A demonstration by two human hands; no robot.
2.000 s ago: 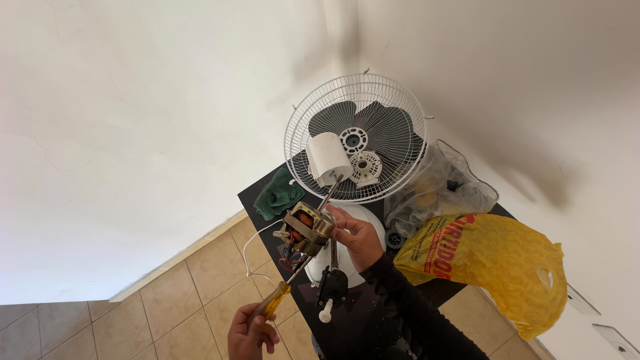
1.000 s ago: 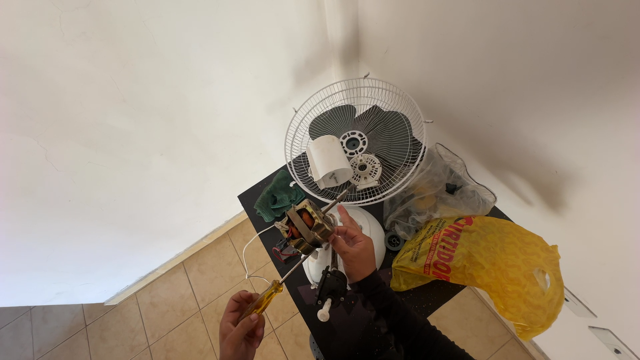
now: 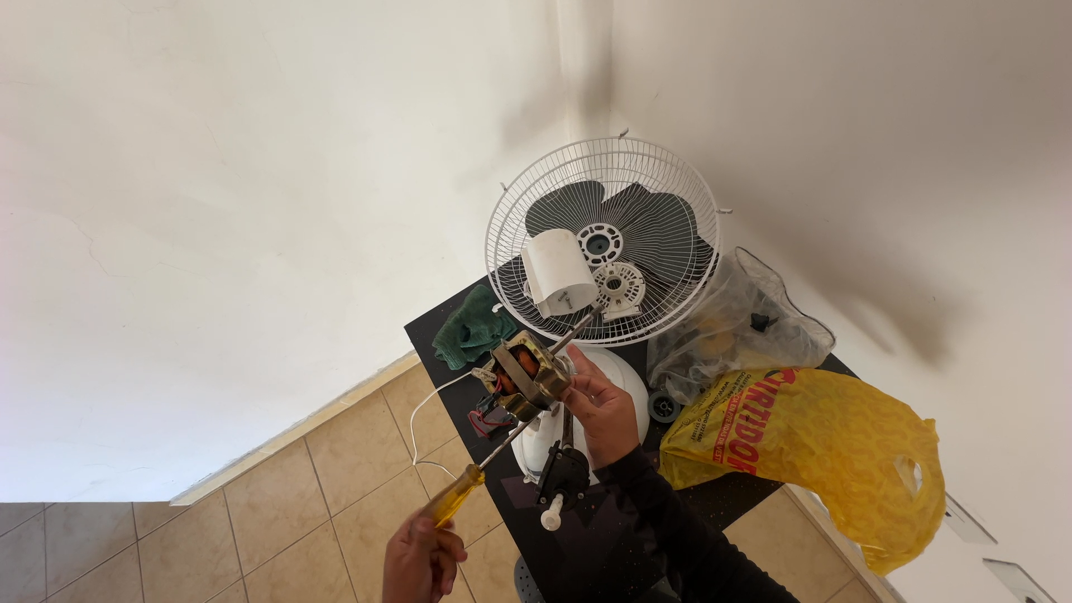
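Note:
My left hand (image 3: 423, 557) grips the yellow translucent handle of a screwdriver (image 3: 456, 496), whose metal shank reaches up to the underside of a fan motor (image 3: 521, 374). My right hand (image 3: 605, 412), in a dark sleeve, holds that motor by its right side. The motor shows copper windings, a metal frame and a long shaft that points up and right. A black gearbox with a white knob (image 3: 561, 481) hangs below the motor. Behind it lies the white fan base (image 3: 624, 368). Whether the screwdriver tip sits in a screw cannot be seen.
On the black table (image 3: 586, 544) lie a fan grille with grey blades (image 3: 662, 226), a white motor cover (image 3: 559, 268), a white slotted part (image 3: 620, 289), a green cloth (image 3: 473, 327), a clear plastic bag (image 3: 720, 327), a round dark knob (image 3: 664, 407) and a yellow plastic bag (image 3: 821, 452). Walls stand behind.
The left hand on the screwdriver has shifted its grip and position slightly. The motor has tilted a little in the right hand since the earliest frame.

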